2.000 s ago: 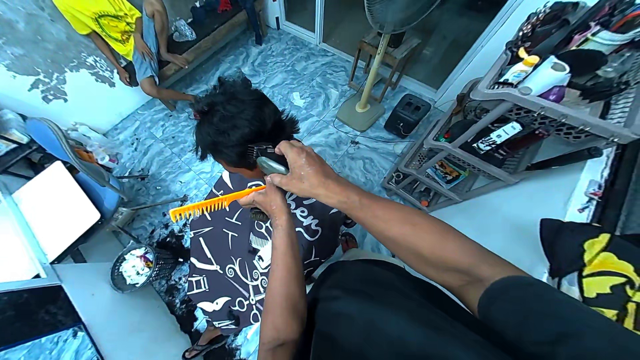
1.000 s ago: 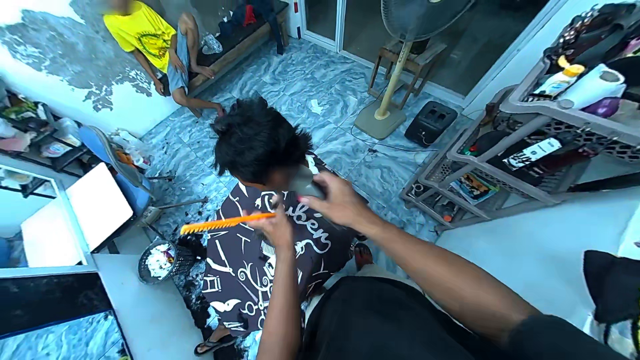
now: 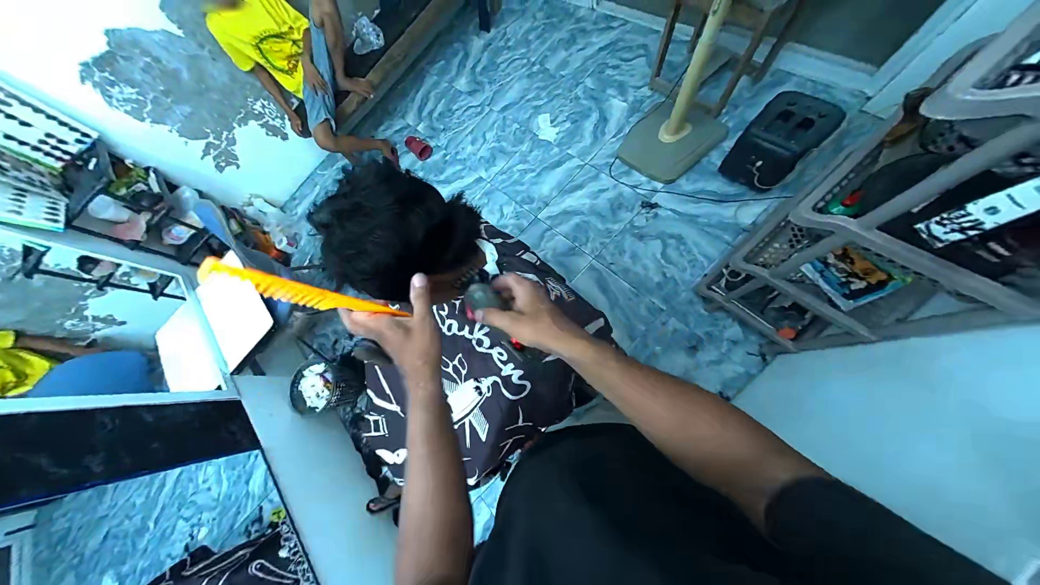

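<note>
A seated person's head with dark hair [image 3: 390, 231] is in front of me, tilted forward. A black barber cape with white drawings [image 3: 479, 390] covers the person's shoulders and back. My left hand [image 3: 398, 333] holds an orange comb [image 3: 284, 288], whose toothed length points out to the left; the thumb is raised near the hair. In my right hand [image 3: 536, 313] is a dark hair clipper [image 3: 485, 299], close to the nape and the cape's collar. The fingers partly hide the clipper, and whether its blade touches the hair I cannot tell.
A grey plastic shelf [image 3: 821, 236] with supplies stands at the right. Beyond are a fan base [image 3: 673, 142] and a black box-like device [image 3: 782, 140] with a cord on the floor. A wastebasket [image 3: 321, 388] and mirror frame [image 3: 203, 317] are left; another person [image 3: 284, 49] sits behind.
The seated person's head looks bent further forward. My left thumb now points up beside the hair, with the comb still held. A red object shows on the floor near the other person's foot.
</note>
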